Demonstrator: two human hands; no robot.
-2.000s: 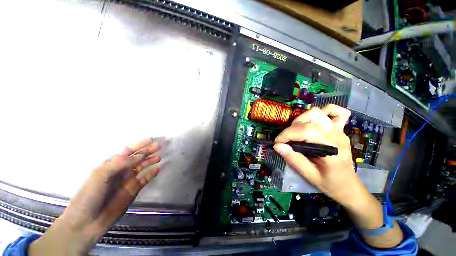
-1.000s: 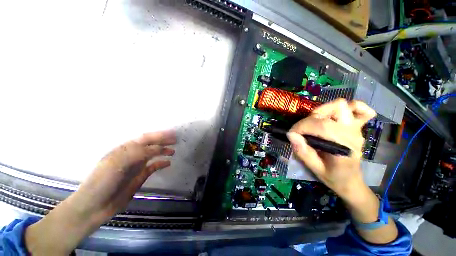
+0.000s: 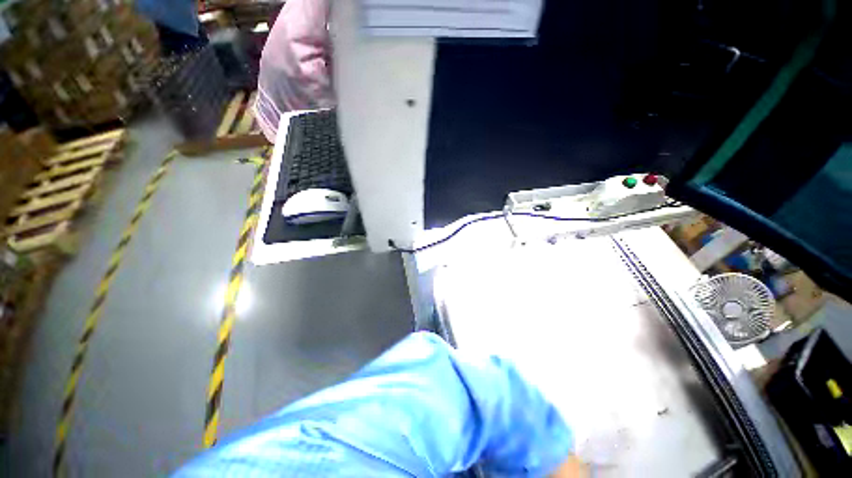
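Observation:
My left arm in a blue sleeve reaches in from the bottom. Only a small blurred patch of skin at the wrist of my left hand (image 3: 571,468) shows at the bottom edge; the fingers are cut off. My right hand is not in view. The bright bare metal plate (image 3: 560,345) of the conveyor lies in front of my sleeve. A toothed chain (image 3: 687,341) runs along its right side. No circuit board or pen-like tool is in view.
A white post (image 3: 388,121) and dark machine opening stand ahead, with green and red buttons (image 3: 640,181) on a box. A keyboard (image 3: 313,154) and mouse (image 3: 316,206) sit left. A fan (image 3: 735,308) and black bin (image 3: 813,397) stand right. A person in pink stands behind.
The view has swung left and up from the board to the conveyor's end and the aisle. The board, the pen-like tool and my right hand have left the picture; my left hand is nearly out.

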